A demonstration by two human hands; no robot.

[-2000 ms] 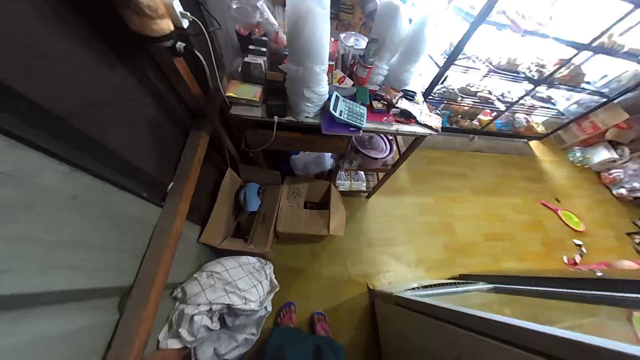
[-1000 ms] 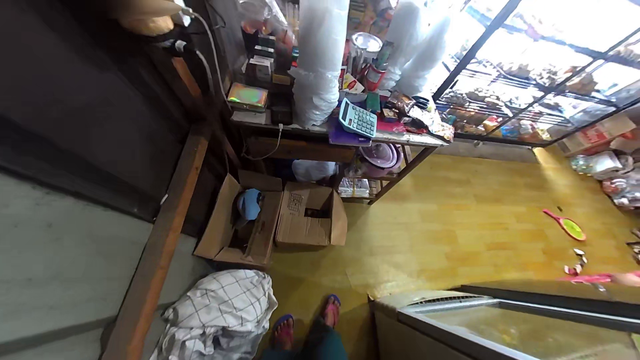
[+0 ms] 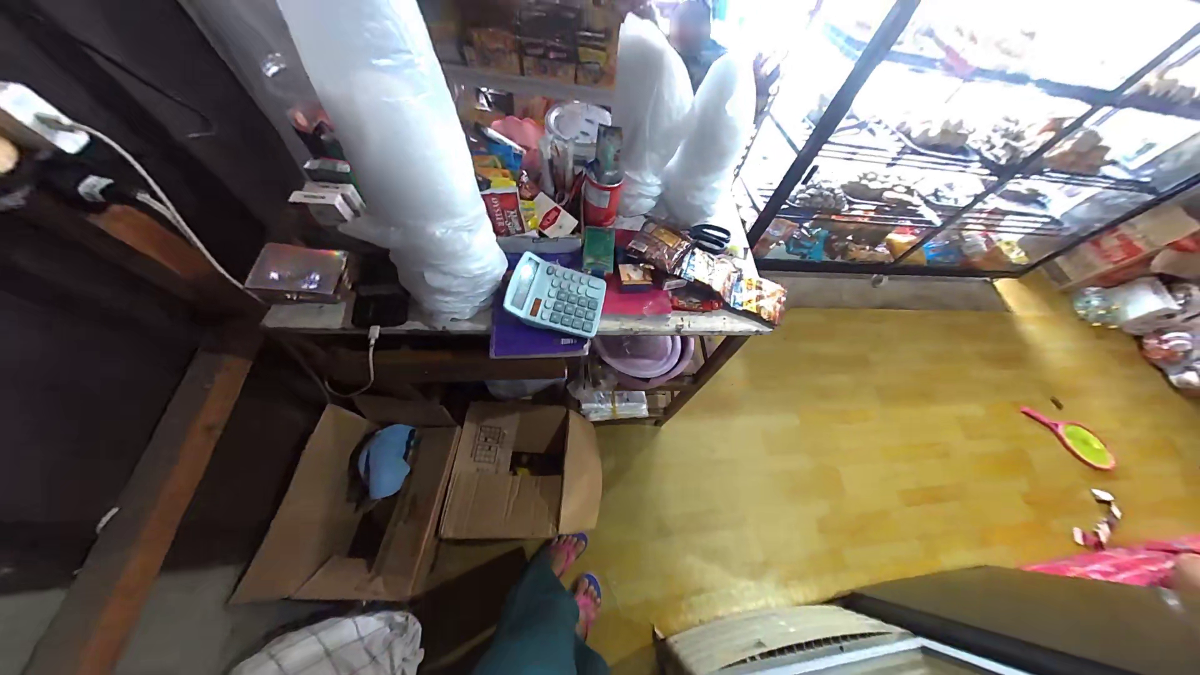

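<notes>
Neither of my hands shows in the head view. A light blue calculator (image 3: 555, 295) lies at the front edge of a cluttered table (image 3: 689, 322), partly on a purple notebook (image 3: 536, 343). To its right are a green box (image 3: 598, 250), strips of snack sachets (image 3: 708, 267) and black-handled scissors (image 3: 710, 236). A red can (image 3: 601, 199) holding several items stands behind them. Left of the calculator, a tall roll of white plastic (image 3: 403, 159) stands upright. My feet in sandals (image 3: 586, 600) are on the floor below.
Two open cardboard boxes (image 3: 511, 511) sit under the table, one holding a blue item (image 3: 385, 460). A checkered cloth (image 3: 342, 647) lies lower left. A white-edged appliance (image 3: 787, 637) stands lower right. A pink racket-shaped toy (image 3: 1086, 444) lies on the floor. Part of another person (image 3: 1183, 577) shows at the right edge.
The view has moved closer to the table. My feet have moved up beside the cardboard boxes. A hand at the bottom left of the oldest frame is out of view now.
</notes>
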